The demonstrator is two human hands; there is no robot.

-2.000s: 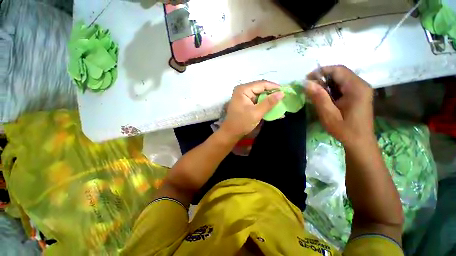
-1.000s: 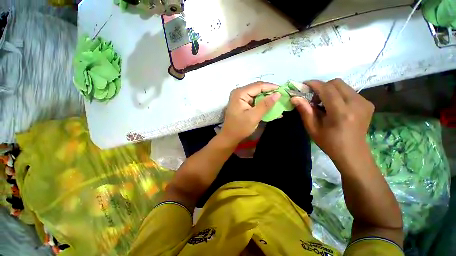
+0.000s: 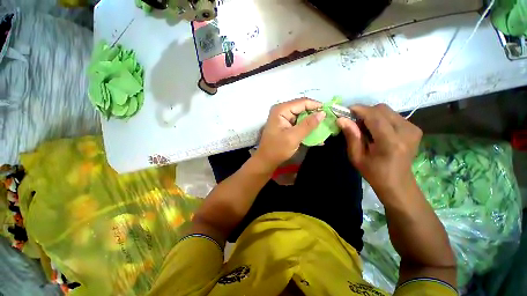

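Observation:
Light green fabric pieces (image 3: 315,132) are held over the front edge of the white table, above my lap. My left hand (image 3: 283,130) pinches them between thumb and fingers from the left. My right hand (image 3: 384,141) is shut on a small metal tool (image 3: 342,110), which looks like snips or tweezers. The tool's tip is at the upper right of the green pieces. My fingers cover the rest of the tool.
A green pile (image 3: 117,81) lies on the white table (image 3: 173,133) at the left. The pink machine bed (image 3: 254,43) and a black block (image 3: 352,14) are beyond my hands. A clear bag of green pieces (image 3: 462,191) is at right, a yellow sack (image 3: 104,208) at left.
My right hand with the tool has come in against the green pieces and now sits slightly lower and further left. The view has shifted slightly; the left hand still holds the pieces.

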